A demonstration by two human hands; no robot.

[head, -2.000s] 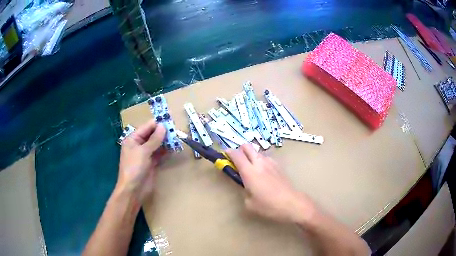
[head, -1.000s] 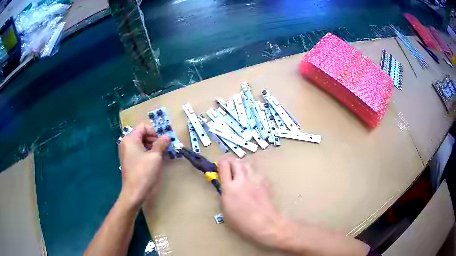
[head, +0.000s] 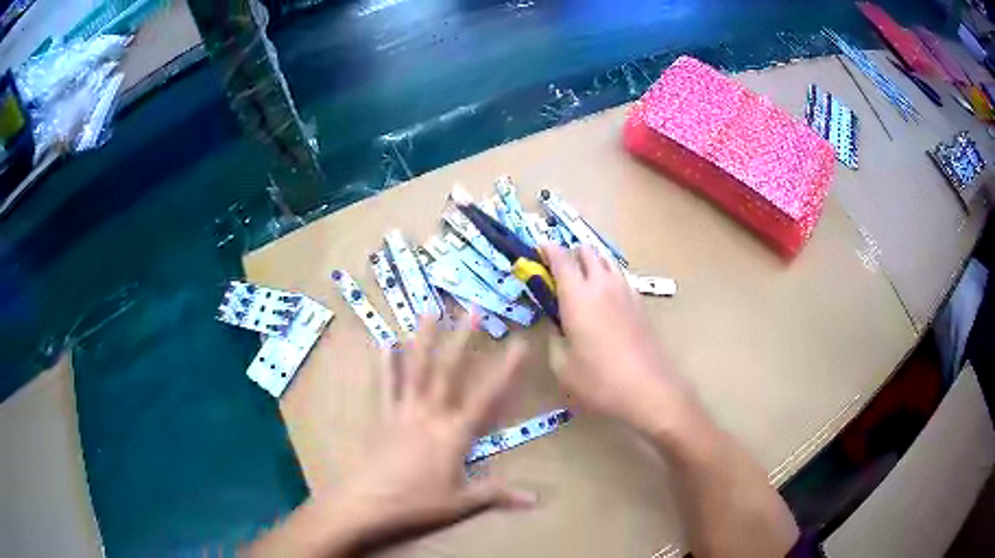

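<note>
My right hand (head: 611, 327) holds the dark-jawed pliers (head: 507, 240) with yellow bands over the pile of narrow white PCB strips (head: 464, 273). My left hand (head: 436, 436) is blurred, empty, with fingers spread, low over the cardboard in front of the pile. A single strip (head: 522, 433) lies beside my left hand, its near end partly hidden by the hand. Another strip (head: 363, 308) lies at the pile's left end. Two wider PCB panel pieces (head: 289, 347) lie overlapping at the left edge of the cardboard.
The pink bubble wrap pack (head: 736, 147) stands behind and right of the pile. Striped board panels (head: 832, 125) and another board (head: 960, 160) lie at the far right. A wrapped post (head: 256, 98) rises at the back left. Brown cardboard (head: 698, 360) covers the bench.
My left hand has let go of the panel piece and moved right, opening. The pliers have moved up over the pile. A strip now lies near my left hand. The view has shifted slightly.
</note>
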